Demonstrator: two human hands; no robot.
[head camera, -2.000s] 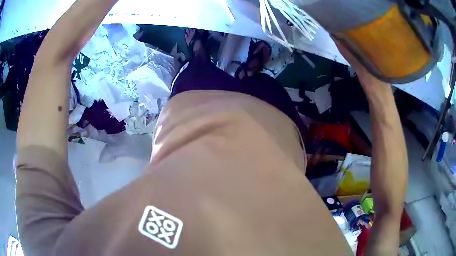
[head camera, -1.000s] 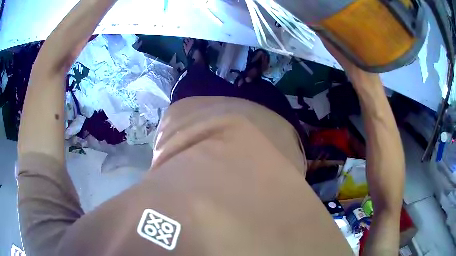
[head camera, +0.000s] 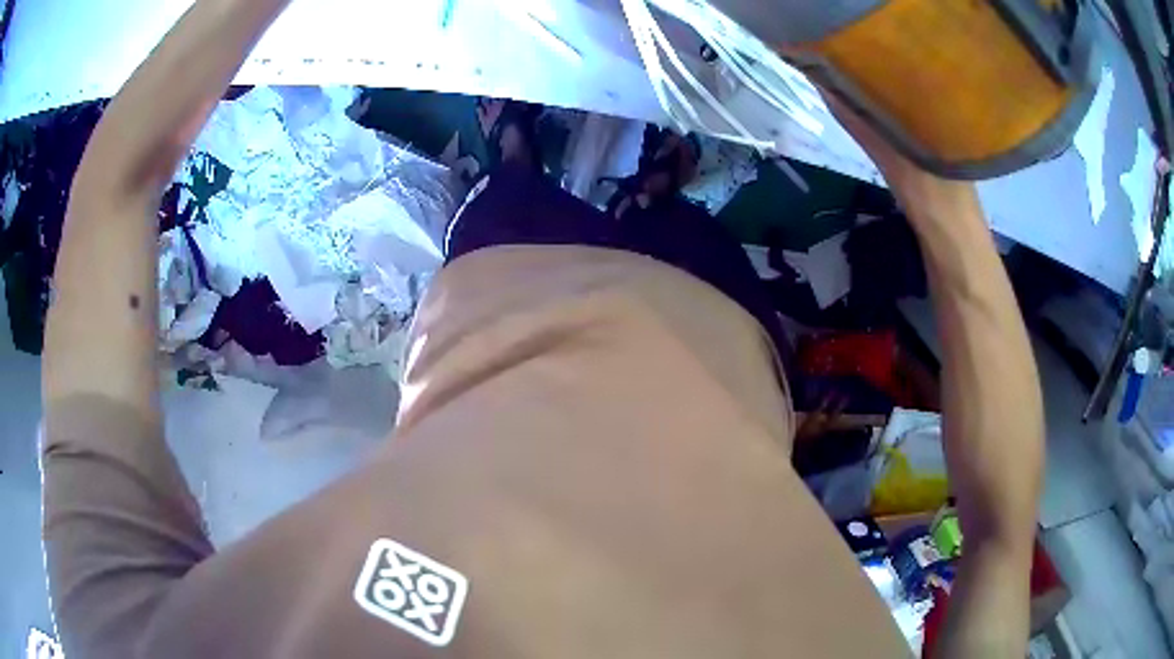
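Observation:
The cloth cutter is at the top right, a grey machine with an orange-yellow band; its upper part is cut off by the frame edge. My right forearm reaches up behind it, and my right hand is hidden or out of the picture. My left forearm reaches up past the top edge at the left, and my left hand is out of the picture. Thin white offcuts hang over the table edge beside the cutter. The pale table top is overexposed, so any fabric layers on it cannot be told apart.
A heap of pale scraps lies below the table at the left, with a dark purple cloth beside it. A box of supplies stands on the floor at the lower right. A dark rod stands at the right edge.
The cutter appears farther left and higher than two seconds ago, with my right forearm shifted slightly left. The offcuts also appear farther left. The view has shifted slightly.

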